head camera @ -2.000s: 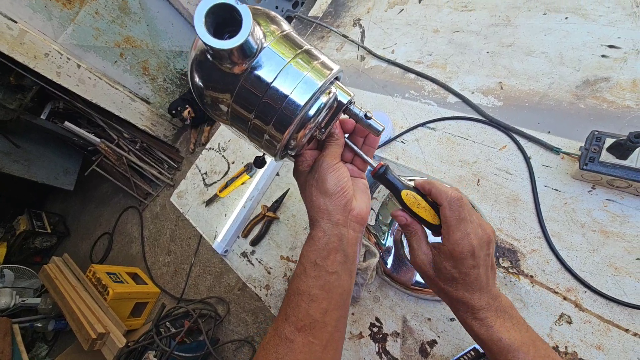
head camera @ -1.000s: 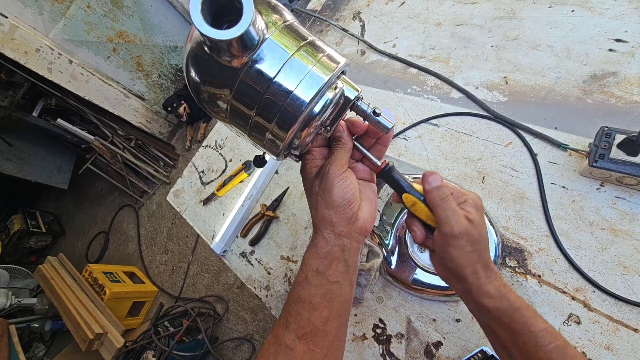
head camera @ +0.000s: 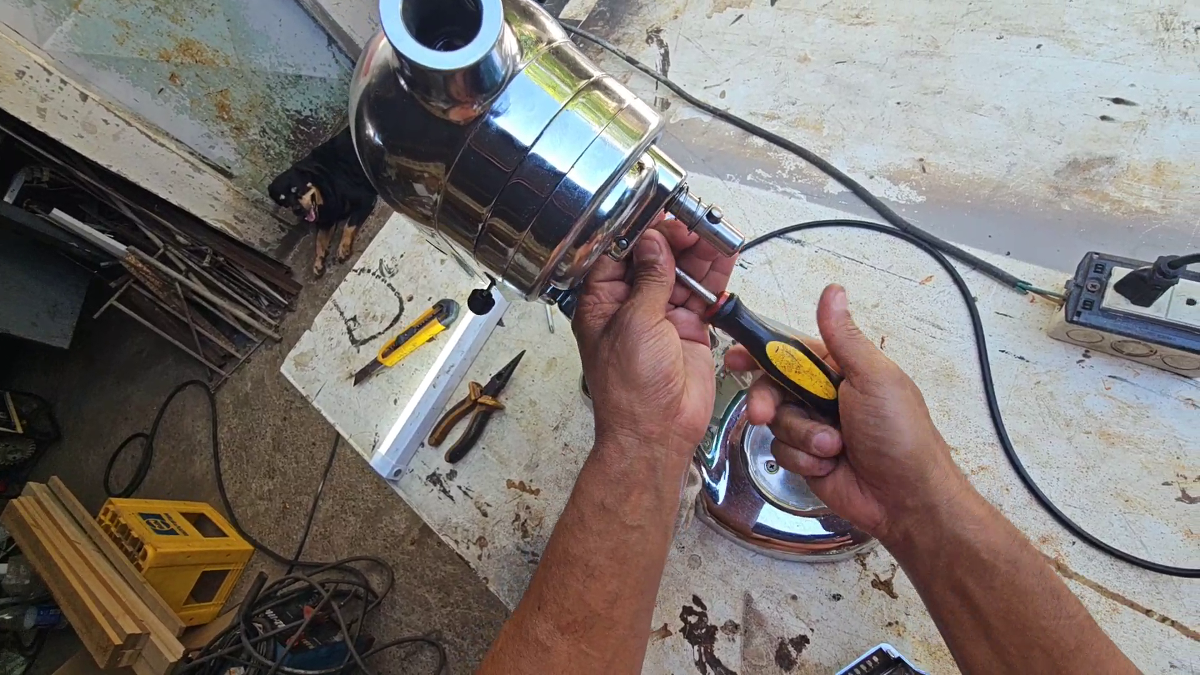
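A polished metal appliance motor head with a round collar fills the upper middle, and a metal shaft juts from its lower right end. Against that end, my left hand has its fingers and thumb around the screwdriver's thin blade, just under the shaft. My right hand holds the black and yellow handle of the screwdriver, thumb raised off it. The blade's tip is hidden behind my left fingers. Beneath my right hand, a chromed base with a round plate lies on the worn white table.
Long-nose pliers, a yellow utility knife and a white metal bar lie left on the table. A black cable loops right beside an outlet box. A dog, yellow crate, wood strips and tangled cords are on the floor.
My right thumb has lifted off the screwdriver handle and those fingers have loosened. A dog's head and front legs show more clearly by the table's corner.
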